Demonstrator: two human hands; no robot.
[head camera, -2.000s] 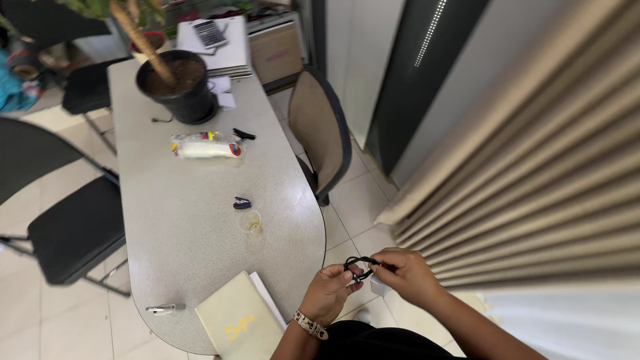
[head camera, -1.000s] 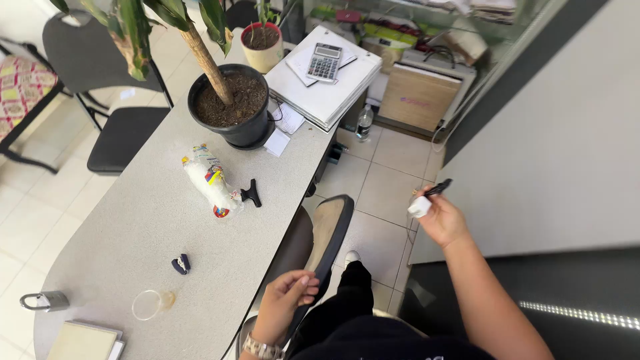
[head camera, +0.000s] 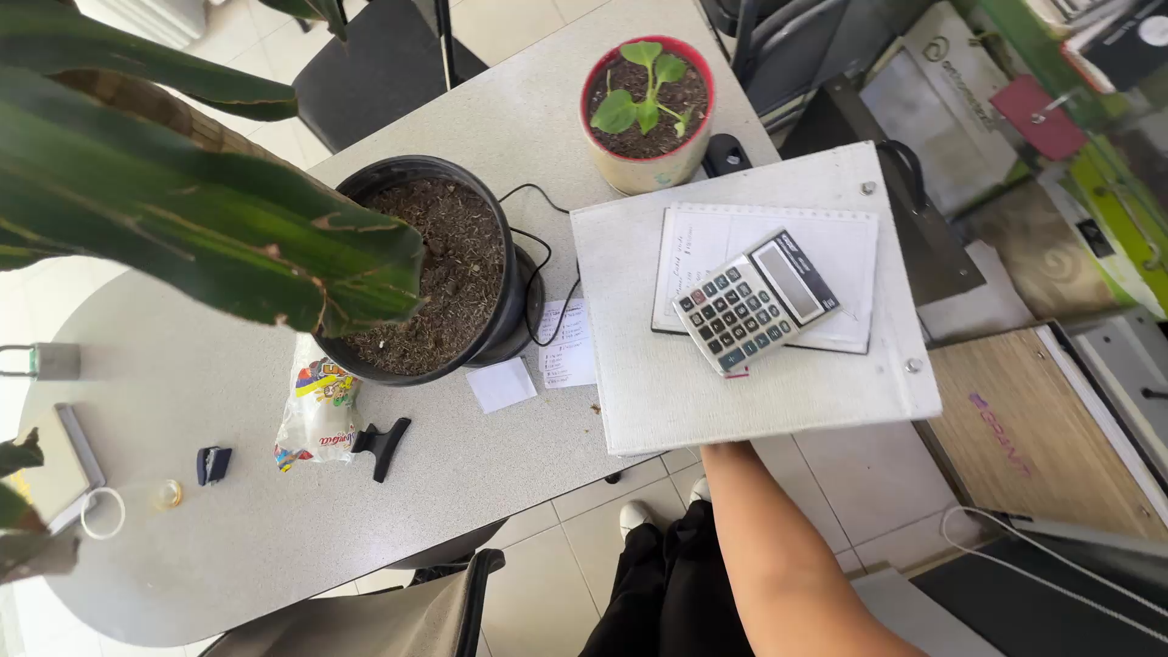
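Observation:
My right hand (head camera: 725, 448) reaches under the near edge of a white binder (head camera: 639, 401) at the end of the table; its fingers are hidden, so whether it holds anything does not show. An open spiral notebook (head camera: 839, 315) lies on the binder, with a grey desk calculator (head camera: 757, 301) tilted across it. My left hand is out of view. Left of the binder are handwritten paper slips (head camera: 568, 351), a black cable (head camera: 554, 319) and a large black plant pot (head camera: 500, 319). A small red-rimmed pot (head camera: 639, 169) with a seedling stands behind.
On the speckled table (head camera: 438, 547) lie a printed plastic bag (head camera: 315, 415), a black hair clip (head camera: 383, 449), a small dark blue stapler (head camera: 213, 465), a clear ring (head camera: 103, 513) and a padlock (head camera: 55, 361). A chair (head camera: 365, 616) stands at the near edge; a wooden board (head camera: 1049, 429) is at right.
The view has shifted toward the binder end of the table. My right hand, which held a dark item and something white a second ago, is now under the binder's edge. My left hand has left the view.

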